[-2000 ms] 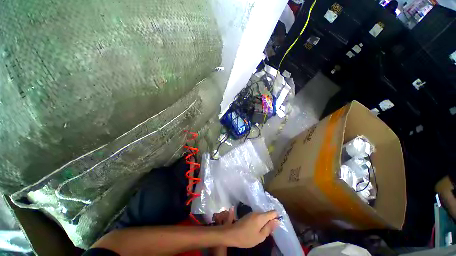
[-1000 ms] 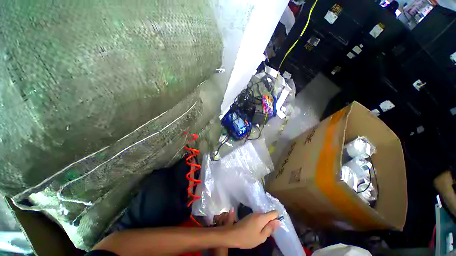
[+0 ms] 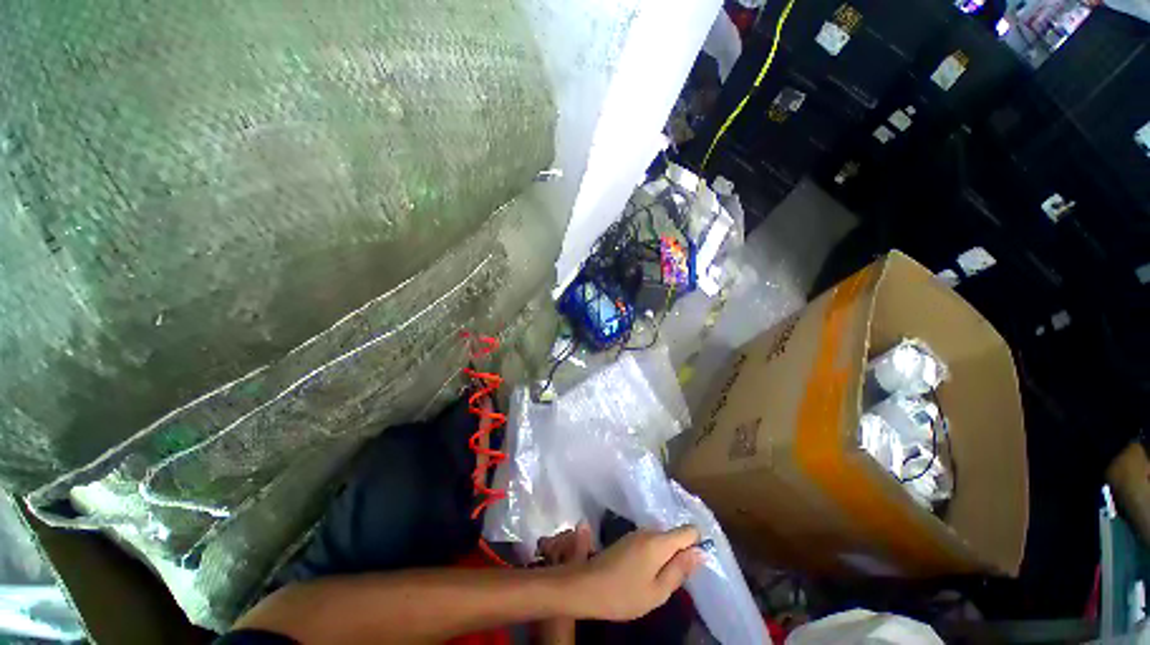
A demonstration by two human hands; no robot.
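Note:
My left hand [image 3: 637, 577] reaches across from the lower left. Its thumb and fingers pinch the edge of a flat, shiny clear film bag [image 3: 650, 485], which hangs past the hand to the bottom edge. My right hand [image 3: 565, 547] is small and partly hidden behind my left forearm. Its fingers look curled beside the film, but what they hold cannot be made out. A red coiled air hose [image 3: 487, 435] comes down beside the film, and its lower end runs towards my right hand. More crumpled film [image 3: 536, 473] lies to the left of the bag.
A huge grey-green woven sack [image 3: 278, 189] fills the left. An open brown carton [image 3: 769, 428] with white units [image 3: 906, 416] stands at right. Scrap with a blue packet [image 3: 598, 313] and cables lies ahead. Black crates [image 3: 984, 189] stand behind. Part of a person's arm [image 3: 1130, 481] shows at the right edge.
My hands and the film have barely moved. The other person's arm at the right edge has shifted slightly.

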